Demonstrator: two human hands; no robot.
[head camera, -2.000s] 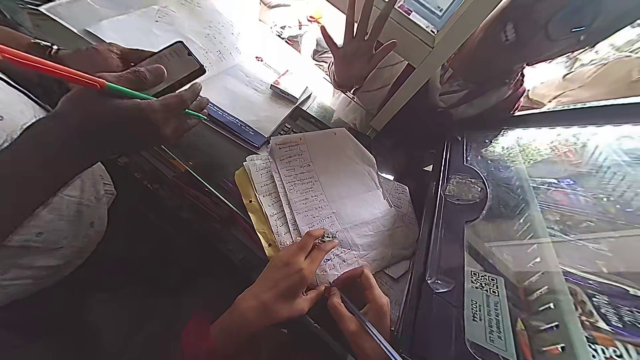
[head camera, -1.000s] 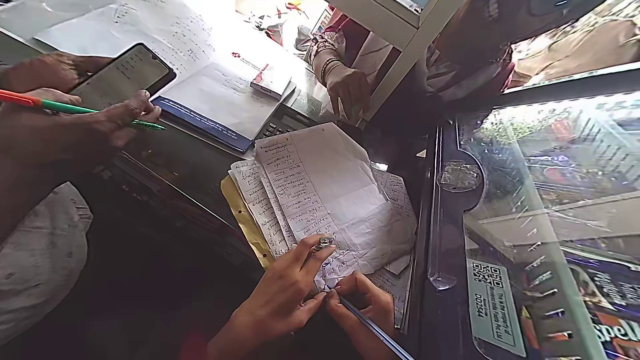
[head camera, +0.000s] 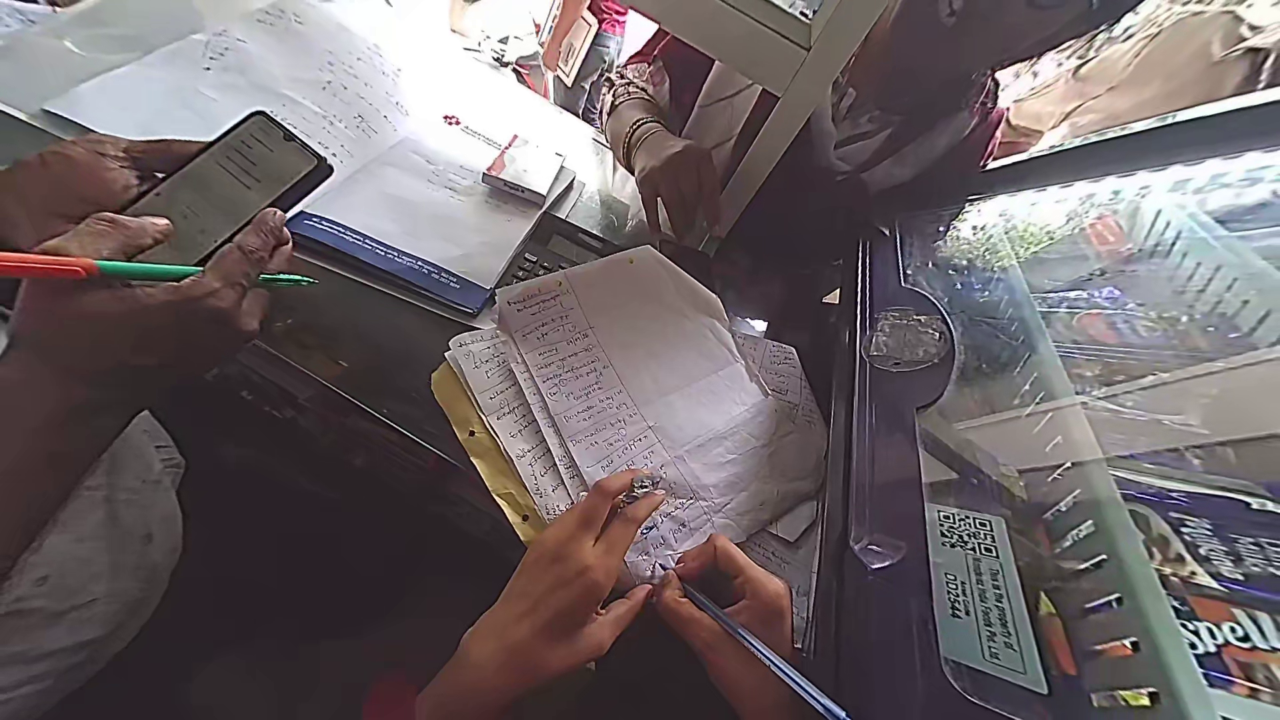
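My right hand (head camera: 735, 610) grips a blue ballpoint pen (head camera: 765, 652), its tip on the lower part of a handwritten sheet of paper (head camera: 660, 360). Close beside it, my left hand (head camera: 575, 570) rests on the sheet with fingers spread; a ring or small shiny item shows at its fingertips, too unclear to name. Beneath the top sheet lie more handwritten pages (head camera: 492, 400), creased and overlapping, and a yellow sheet or folder (head camera: 478, 450) sticks out at their left edge.
At the left, another person's hands (head camera: 150, 240) hold a smartphone (head camera: 230, 185) and a red-green pen (head camera: 130, 269). A calculator (head camera: 540, 258), an open notebook (head camera: 430, 215) and a small box (head camera: 522, 168) lie beyond the papers. A person's bangled hand (head camera: 675, 175) hangs there. A glass-topped case (head camera: 1060, 400) stands right.
The person's hand across the counter was raised with spread fingers two seconds ago and is now lowered. My hands stay at the lower part of the sheet, the pen still in my right hand.
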